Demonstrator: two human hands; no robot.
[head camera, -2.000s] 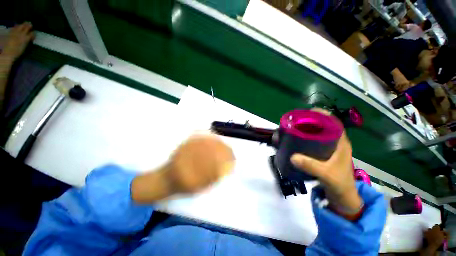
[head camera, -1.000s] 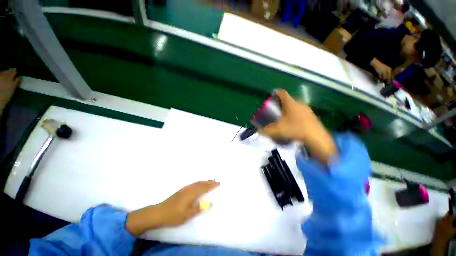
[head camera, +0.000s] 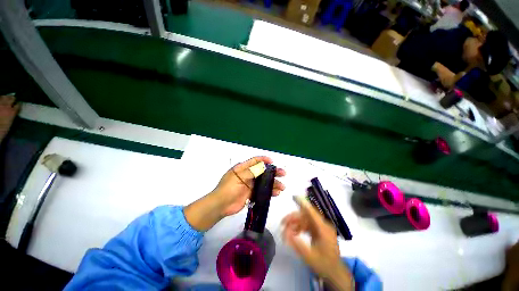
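My left hand (head camera: 230, 190) holds the black handle shell (head camera: 261, 199), with its fingers around the upper end and a pale yellow finger cot on one finger. The handle joins a dark dryer body (head camera: 266, 245) with a pink end ring (head camera: 230, 266) nearest me, at the bottom of the view. A thin reddish wire lies across my left fingers. My right hand (head camera: 313, 236) is blurred, empty, fingers apart, just right of the handle. Loose black handle shells (head camera: 331, 210) lie on the white bench to its right.
Two dryer bodies (head camera: 367, 203) with pink rings stand at the right, another (head camera: 475, 224) farther right. One (head camera: 431, 150) is on the green belt (head camera: 227, 85). A mallet (head camera: 41, 199) lies far left. A metal post (head camera: 48, 68) rises at upper left. Other people are at the edges and upper right.
The dryer body has come from my right hand near the belt down to the front, its handle now in my left hand. My right hand has let go and moved down. Two bodies now show at right.
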